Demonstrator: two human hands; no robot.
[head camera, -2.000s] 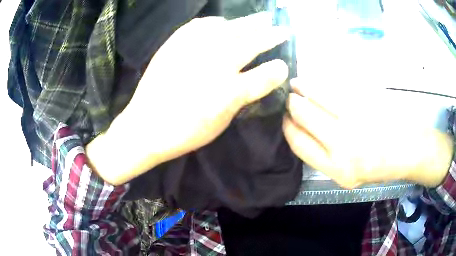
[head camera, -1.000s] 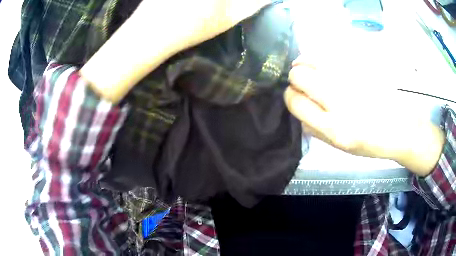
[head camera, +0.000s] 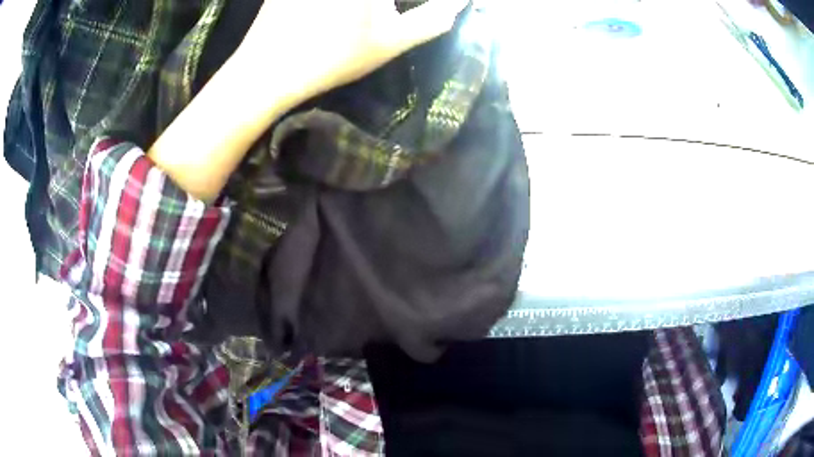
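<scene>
The dark plaid garment piece (head camera: 107, 71) is bunched at the left and curls across the middle. The plain dark lining (head camera: 446, 241) hangs over the table's front edge. My left hand (head camera: 330, 45) lies on the cloth at the top centre, its fingers reaching toward the bright needle area and cut off by the top edge; whether it grips the cloth cannot be told. My right hand is out of the picture. The needle area is washed out by glare.
The white table (head camera: 660, 214) has a curved front edge with a measuring strip (head camera: 625, 317). Blue-and-green snips (head camera: 776, 67) lie at the upper right. A blue ring-like part (head camera: 611, 28) shows at the top. A blue tube-like thing (head camera: 769, 393) is at the lower right.
My right hand has left the cloth and gone out of view, uncovering the tabletop. My left hand has moved up toward the top edge. More plaid shows along the lining.
</scene>
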